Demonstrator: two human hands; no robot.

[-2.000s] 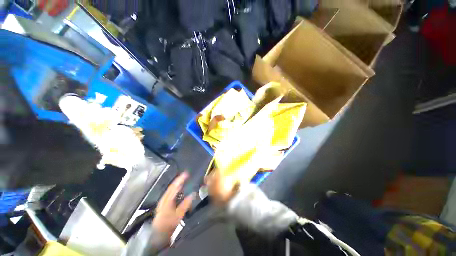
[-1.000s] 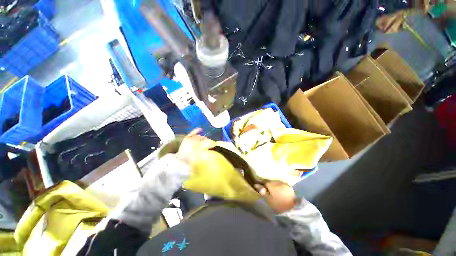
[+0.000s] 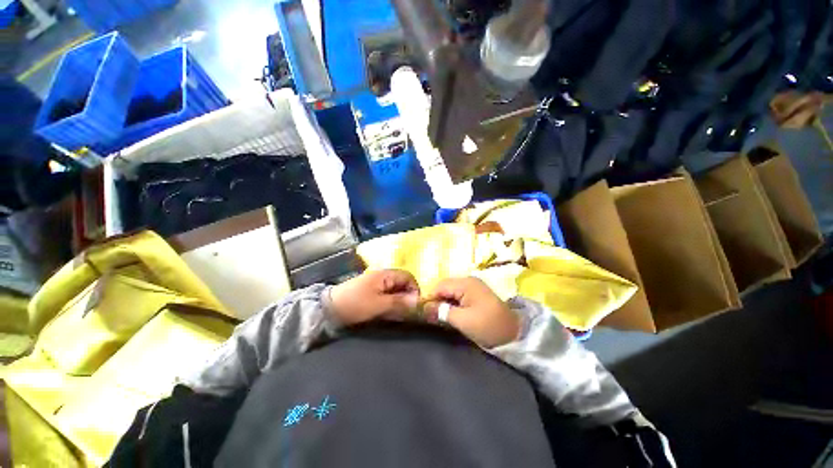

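Observation:
My left hand (image 3: 373, 297) and my right hand (image 3: 477, 311) are close together in front of my chest, fingers pinched on the near edge of a yellow bag (image 3: 422, 251). The bag spreads away from my hands toward the blue bin. What is between the fingertips is too small to tell. The press head (image 3: 489, 137), a dark metal block, stands above and beyond my hands, with a translucent cup (image 3: 516, 50) on top and a white wrapped bar (image 3: 429, 137) beside it.
A blue bin (image 3: 554, 219) holds yellow bags right of centre. A yellow bag stack (image 3: 119, 338) lies at left, near a pale board (image 3: 242, 260) and a white crate (image 3: 342, 187) of black pieces. Cardboard cartons (image 3: 676, 247) stand at right. Another person's hand (image 3: 796, 108) shows at upper right.
My hands have come together from a wider hold on the bag. The bag now lies beyond them instead of hanging open between them. The view has shifted, showing more of the left stack.

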